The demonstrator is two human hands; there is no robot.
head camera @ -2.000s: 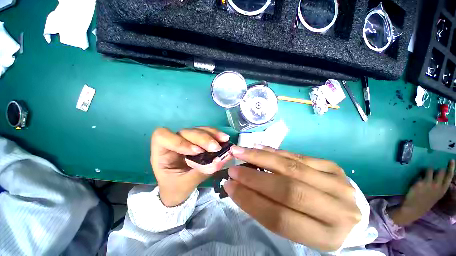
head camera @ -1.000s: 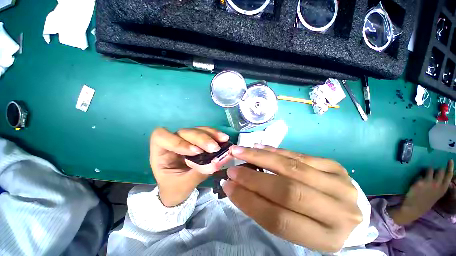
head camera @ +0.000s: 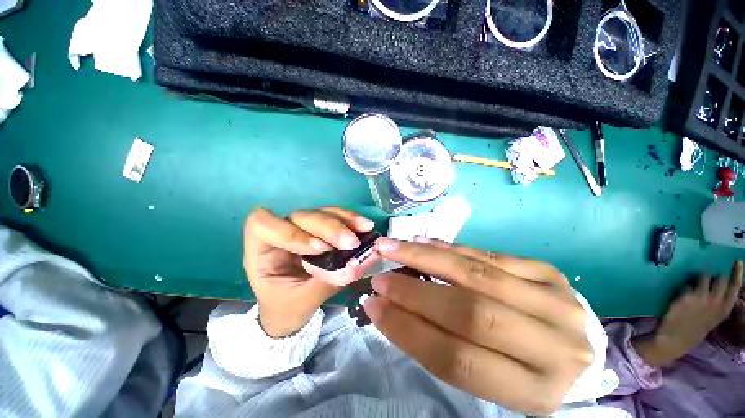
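My left hand (head camera: 286, 257) holds a small watch case (head camera: 336, 263) edge-on, its dark face up and its pale pink side band towards my right hand. My right hand (head camera: 482, 314) has its fingertips at the right edge of the case. The index fingertip touches the band; the other fingers are bent below it. Whether a small part is pinched there is hidden. A dark piece shows partly below the right fingers. A white wipe (head camera: 449, 219) lies on the green mat behind the hands.
Behind the wipe stand a clear round dish (head camera: 421, 170) and its lid (head camera: 372, 144). Black foam trays (head camera: 327, 65) hold ringed watch heads. A yellow stick (head camera: 482, 162), crumpled wrapper (head camera: 535, 155) and tweezers (head camera: 578, 162) lie right. A loose watch head (head camera: 27, 187) is far left. People sit both sides.
The view has shifted very slightly. Both hands and the watch case keep nearly the same pose.
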